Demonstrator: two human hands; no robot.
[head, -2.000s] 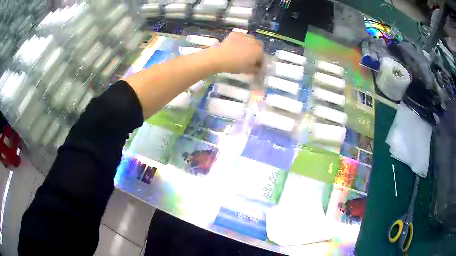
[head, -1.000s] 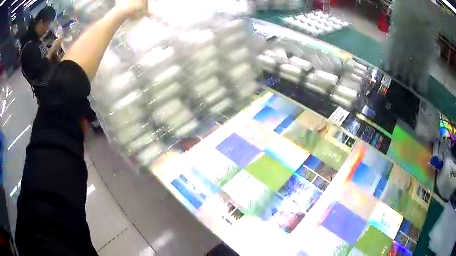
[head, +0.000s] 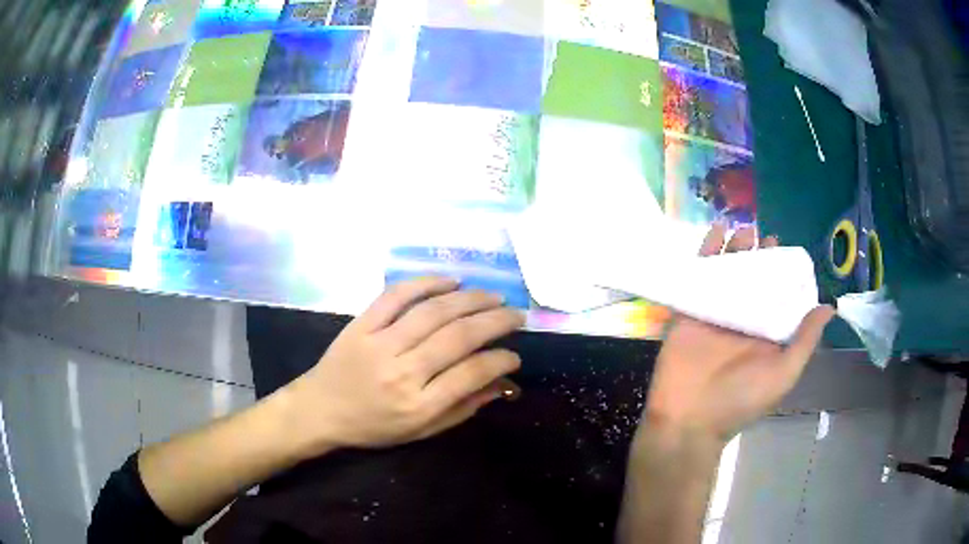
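Note:
My right hand (head: 723, 367) is palm up at the sheet's front edge and holds a white piping bag (head: 744, 289). The bag's fat end lies in the palm, its narrow end points left and its clear tail (head: 871, 322) sticks out to the right. My left hand (head: 420, 367) is at the front edge, left of the bag, fingers together and slightly curled; no held thing shows, but its palm side is hidden. A white wiping sheet (head: 579, 250) lies on the printed sheet (head: 478, 66) by the bag's narrow end.
Scissors with yellow-and-grey handles (head: 859, 250), a thin white stick (head: 810, 124) and a second white sheet (head: 823, 48) lie on the green mat (head: 786, 159) at the right. Blurred clear stacked trays (head: 48, 96) stand at the far left. My dark-clad lap is below the bench edge.
The view has swung down to the bench's front edge. My left hand has come from the far trays to the front edge. My right hand with the piping bag has come into view.

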